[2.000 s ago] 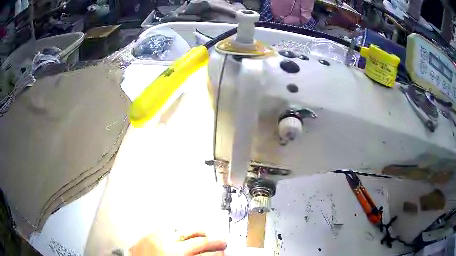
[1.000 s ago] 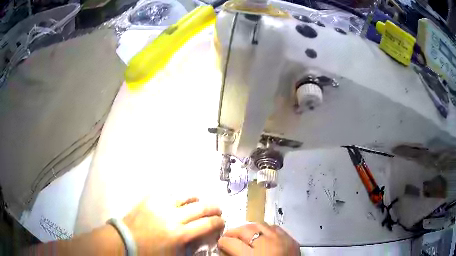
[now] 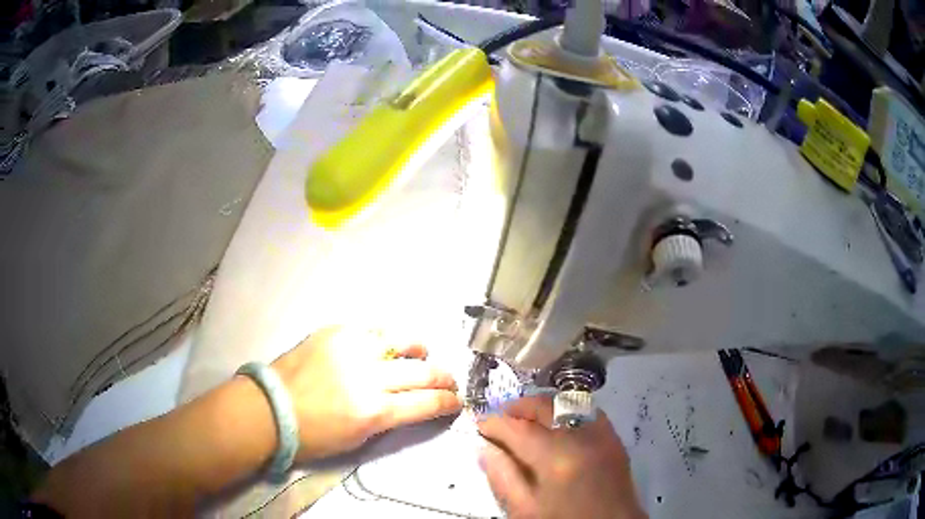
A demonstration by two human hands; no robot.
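Note:
A pale cut panel (image 3: 294, 253) lies left of and under the sewing machine head (image 3: 609, 233), glaring white under the lamp. My left hand (image 3: 355, 395), with a pale bangle at the wrist, lies flat on the panel, fingertips just left of the presser foot (image 3: 479, 380). My right hand (image 3: 553, 461) is just right of and below the presser foot, fingers bent, thumb and fingertips close together at the panel's edge. Whether they pinch the cloth is hard to tell in the glare. The needle tip is hidden.
A stack of tan panels (image 3: 122, 223) lies at the left. A long yellow tool (image 3: 401, 142) extends left of the machine head. Orange-handled snips (image 3: 753, 403) lie on the bed at the right. A yellow block (image 3: 834, 144) sits on the machine, beside the control panel (image 3: 901, 137).
My left hand has moved up to the presser foot. My right hand came into view and moved up beside it, now covering the tan strip. The view has shifted.

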